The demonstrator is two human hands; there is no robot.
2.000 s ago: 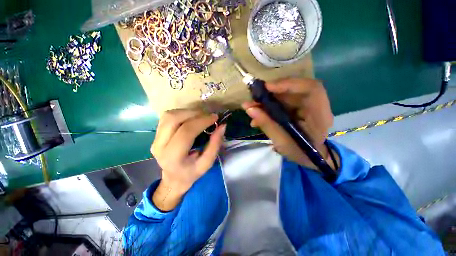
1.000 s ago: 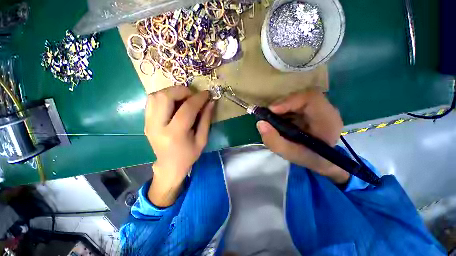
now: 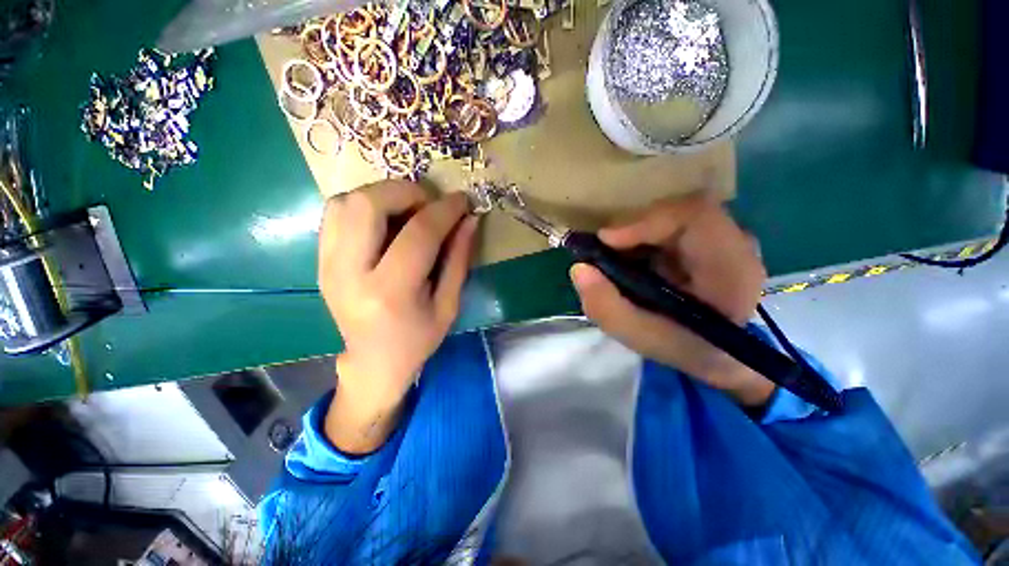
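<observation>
My right hand (image 3: 680, 299) holds the black soldering iron (image 3: 708, 321), its metal tip pointing up and left at small silvery terminal pieces (image 3: 495, 197) on the tan board (image 3: 586, 166). My left hand (image 3: 393, 260) is at the board's near edge, fingertips pinched together beside those pieces and the iron's tip. Thin solder wire (image 3: 232, 291) runs from the spool (image 3: 31, 299) to my left hand. What the left fingertips grip is too small and hidden to tell. Copper-coloured rings (image 3: 376, 66) lie heaped on the board beyond my left hand.
A round white tub (image 3: 763, 83) of silvery shavings stands right of the heap, with a small white disc (image 3: 515, 97) at the heap's edge. A pile of small components (image 3: 147, 111) lies on the green mat. Clear plastic (image 3: 227, 24) overhangs the upper left. A thin silver tool (image 3: 917, 72) lies at right.
My left hand has moved from near the mat's edge up to the terminal pieces, and its ring is now hidden. The iron's tip has come down from the white disc to those pieces.
</observation>
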